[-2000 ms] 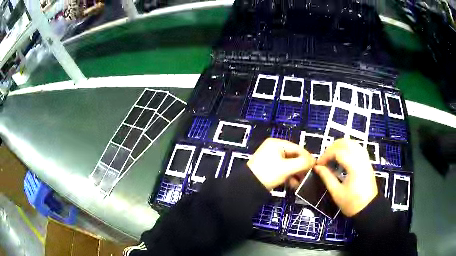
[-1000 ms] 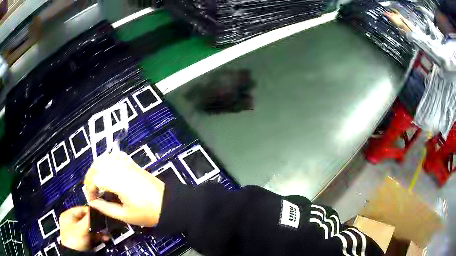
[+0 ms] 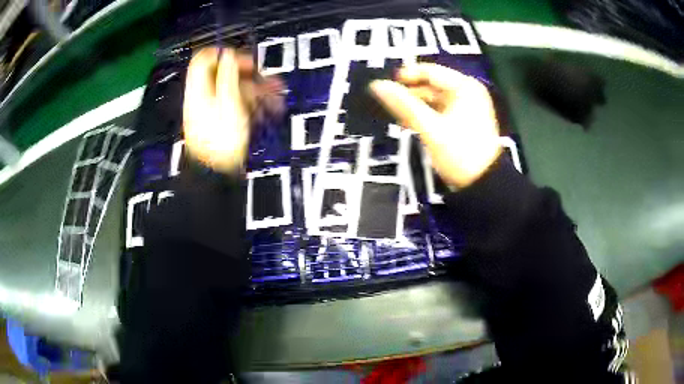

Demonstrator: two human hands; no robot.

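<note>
A black blister tray (image 3: 337,289) holds phone housings with white-bordered windows, such as one at the left centre (image 3: 268,197). A gridded adhesive sheet (image 3: 379,210) lies across its middle and right part, with dark cells at its near end. My right hand (image 3: 446,124) is above the tray's right side, thumb and fingers pinching a dark rectangular piece (image 3: 366,101) over the sheet. My left hand (image 3: 217,109) is blurred above the tray's upper left; its fingers are partly in shadow, and whether it holds anything cannot be told.
Spare gridded sheets (image 3: 81,206) lie on the worktop left of the tray. A blurry dark patch (image 3: 566,90) lies to its right. A blue plastic basket (image 3: 37,349) is below the bench at left. Red objects (image 3: 394,371) show beyond the near edge.
The view has swung right, then back over the tray. My hands, earlier close together, are now apart, left hand to the left. The gridded sheet's near end now lies visible between them.
</note>
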